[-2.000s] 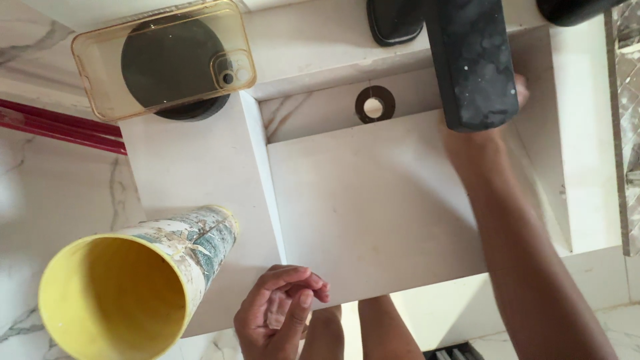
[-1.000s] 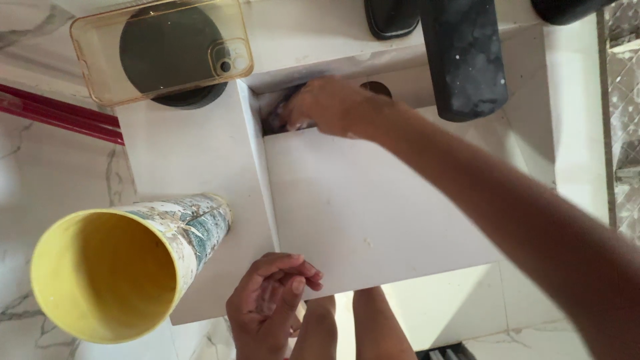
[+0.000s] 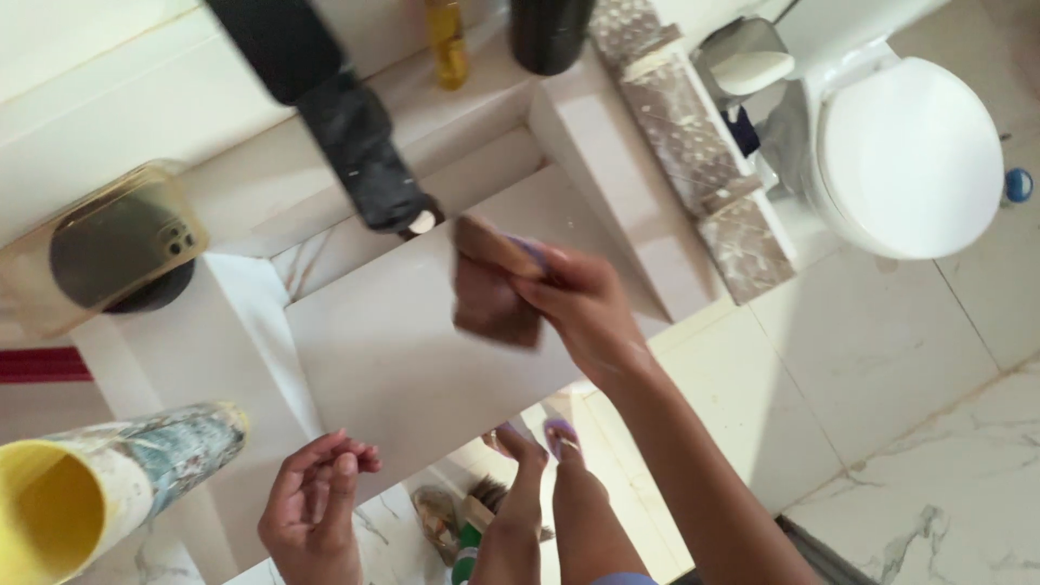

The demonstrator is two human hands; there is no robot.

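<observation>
My right hand (image 3: pixel 581 305) holds a blurred brown cloth or sponge-like item (image 3: pixel 496 296) over the sloped panel of a white sink (image 3: pixel 390 357). Beside the sink's front edge, my left hand (image 3: pixel 317 504) hangs with its fingers loosely curled and holds nothing. A dark faucet (image 3: pixel 361 154) reaches over the sink, and a round ring with a pale centre (image 3: pixel 422 221) shows partly behind its tip. Left of my left hand stands a tall patterned cup with a yellow inside (image 3: pixel 49 504).
A clear phone case (image 3: pixel 175 236) lies over a round black object (image 3: pixel 122 260) on the counter. Behind the sink stand a yellow bottle (image 3: pixel 447 49) and a black container (image 3: pixel 548 32). A patterned ledge (image 3: pixel 691 146) and a toilet (image 3: pixel 910 158) are at the right.
My right hand has left the slot at the sink's back left and moved right, now with the brown item in it. The view has turned and shifted right, showing the toilet.
</observation>
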